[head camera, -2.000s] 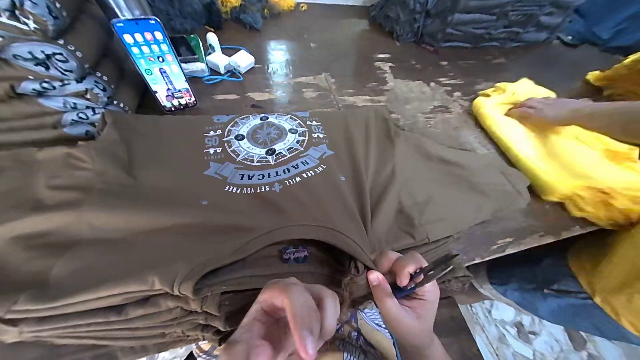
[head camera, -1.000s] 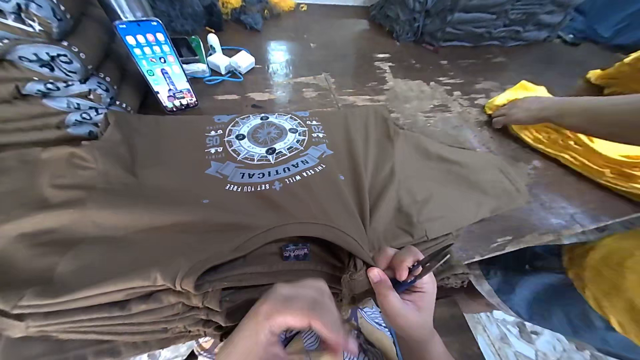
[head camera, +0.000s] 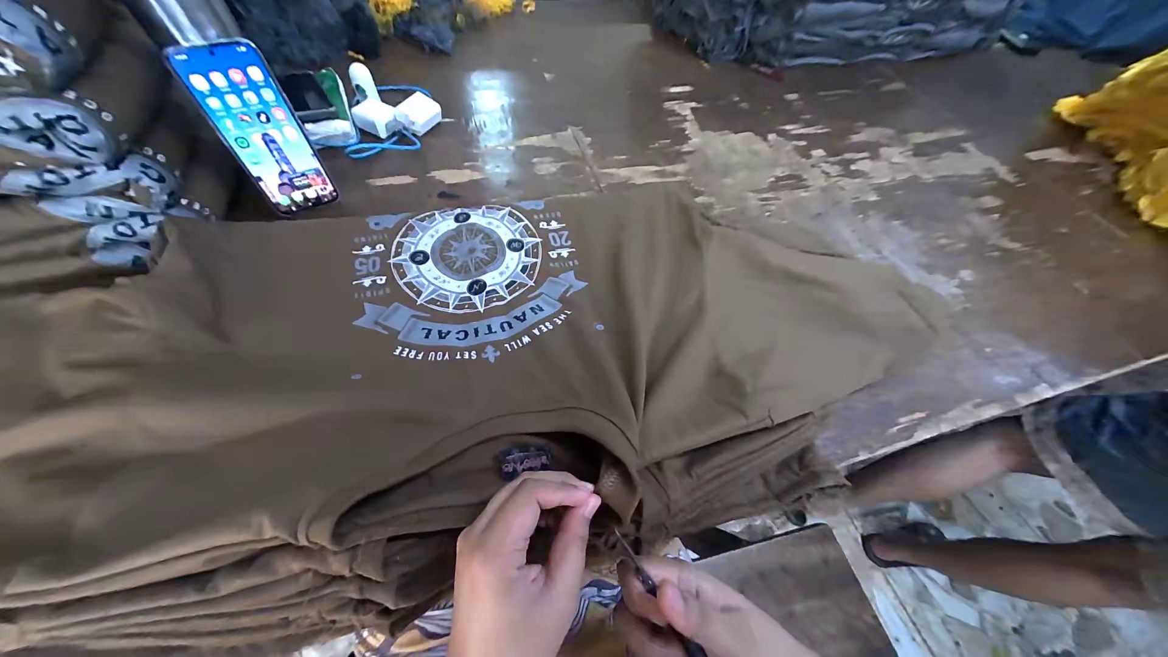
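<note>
A brown T-shirt with a printed compass design lies on a stack of similar brown shirts, its neckline toward me. Inside the collar a dark neck label shows. At the neckline's right end, my left hand has thumb and index fingertip pinched together beside the collar edge; a thread between them is too small to make out. Just right of and below it, my right hand holds small dark thread snips, blades pointing up and left toward the collar.
A lit smartphone leans at the back left near white chargers with a blue cable. Folded brown printed shirts are piled left. Dark garments and yellow cloth lie on the worn wooden table. A person's legs are at right.
My left hand has come to the collar edge, its fingertips now together. My right hand has moved down off the collar with the snips. The other person's arm and the yellow garment under it have left the view.
</note>
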